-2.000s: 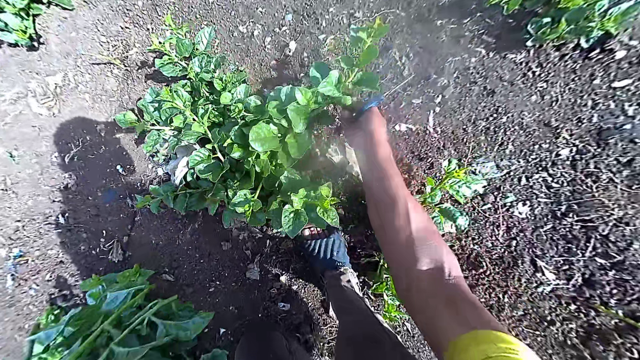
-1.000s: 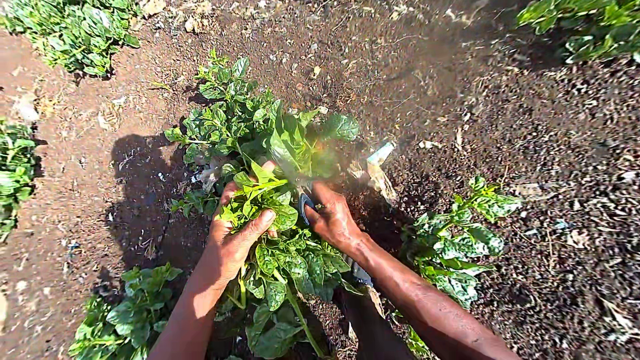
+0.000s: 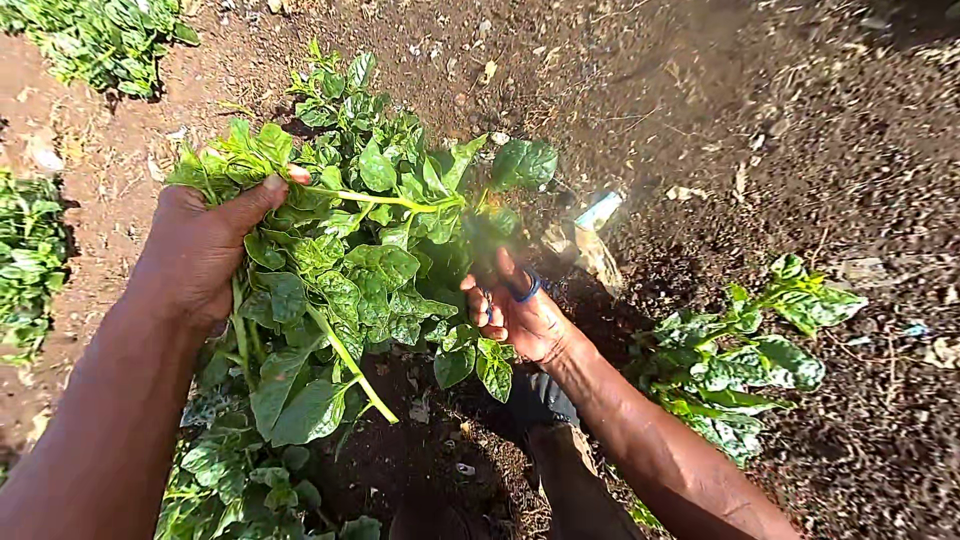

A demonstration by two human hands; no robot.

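My left hand is closed around a bunch of leafy green stems, whose leaves hang down and spread to the right. One pale cut stem end points down below it. My right hand is right of the bunch, with the blue finger loops of scissors around its thumb and a finger. The blades are blurred or hidden by leaves. Behind the bunch, a rooted leafy plant stands in the brown soil.
Leafy plants grow at the right, upper left, left edge and lower left. A pale piece of litter lies on the soil beyond my right hand. My foot in a dark shoe is below that hand.
Two seconds ago only my right arm showed; a second ago both hands were close together in the leaves. Now my left hand is farther left with the bunch, apart from my right hand.
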